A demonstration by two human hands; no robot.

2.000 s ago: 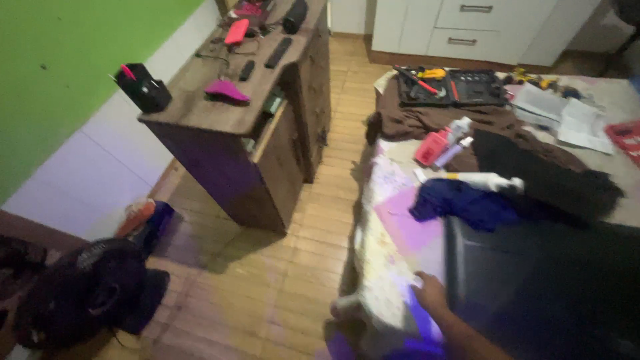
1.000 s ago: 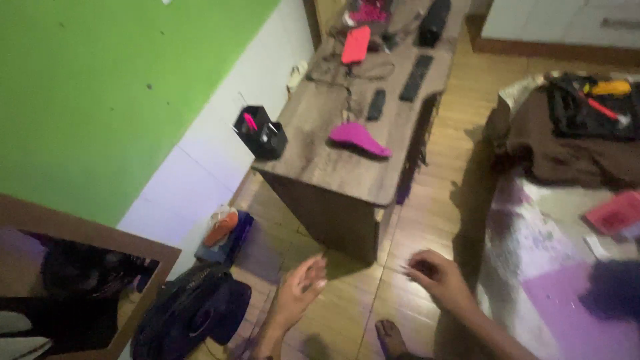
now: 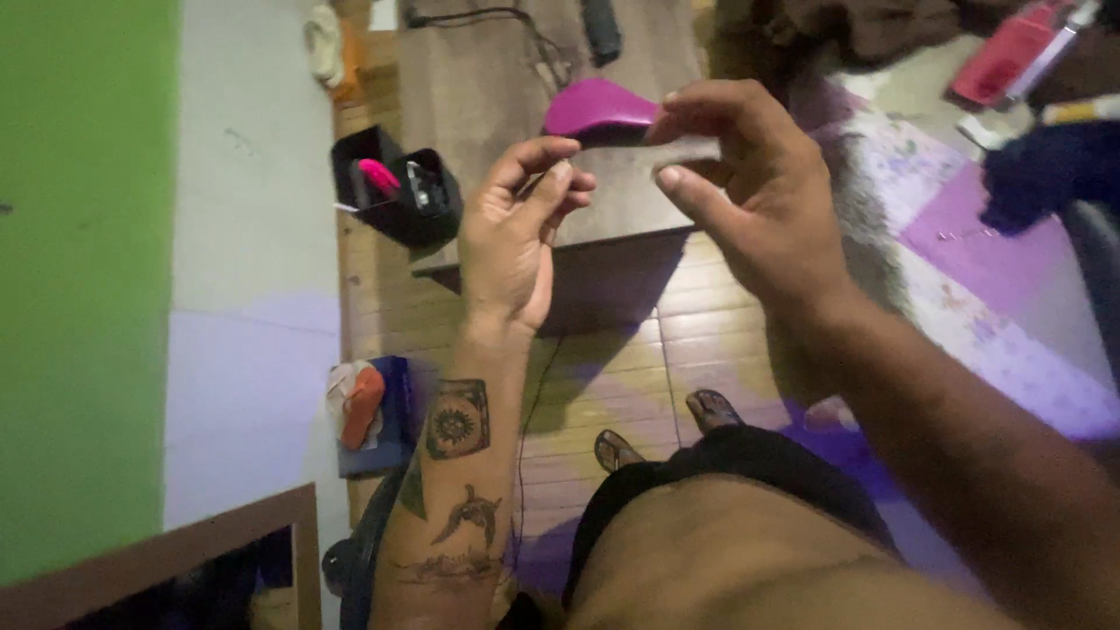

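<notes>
In the head view my left hand (image 3: 525, 223) is raised over the near edge of a wooden desk (image 3: 490, 79), its thumb and fingertips close together; whether something tiny is pinched there I cannot tell. My right hand (image 3: 744, 175) is to its right, thumb and fingers apart, with nothing seen between them. Its index fingertip overlaps the right end of a magenta curved object (image 3: 599, 107) on the desk; contact cannot be told. A black pen holder (image 3: 394, 188) with a bright pink item stands at the desk's left corner.
A black remote (image 3: 600, 31) and a cable lie farther back on the desk. At the right is a bed (image 3: 971, 332) with a pink sheet, dark cloths and a red bottle. A blue box (image 3: 385, 416) rests by the wall, and a framed mirror (image 3: 302, 551) is at lower left.
The view has swung down and closer to the desk. My hands, low and apart one second ago, are now raised nearer each other in front of the desk's edge.
</notes>
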